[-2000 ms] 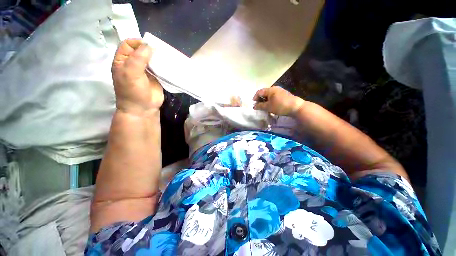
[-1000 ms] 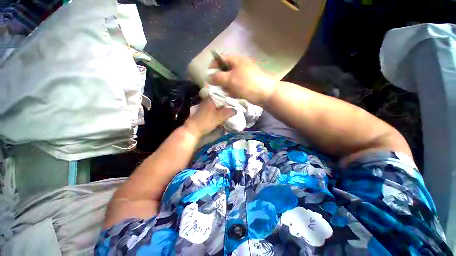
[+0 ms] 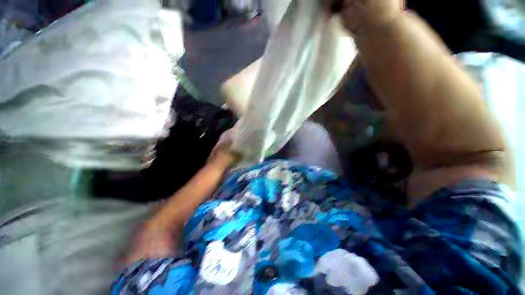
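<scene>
A pale off-white garment (image 3: 288, 80) is stretched from my lap up to the top edge of the picture, blurred by motion. My right hand (image 3: 368, 14) is raised at the top edge, partly cut off, and grips the garment's upper end. A small dark thing shows at its fingers, too blurred to name. My left hand (image 3: 226, 151) is low in front of my lap and holds the garment's lower end. Its fingers are mostly hidden by the cloth.
A thick garment stack (image 3: 86, 86) is at the upper left, with a lower garment pile (image 3: 75, 236) beneath. A tan plywood chair (image 3: 242, 86) is behind the garment. A black shiny bag or cloth (image 3: 196, 124) lies beside my left hand. A covered table (image 3: 495, 86) is at the right edge.
My right hand has moved up and to the right from near my left hand, and the bunched garment is now drawn out long between them. My left hand stays low.
</scene>
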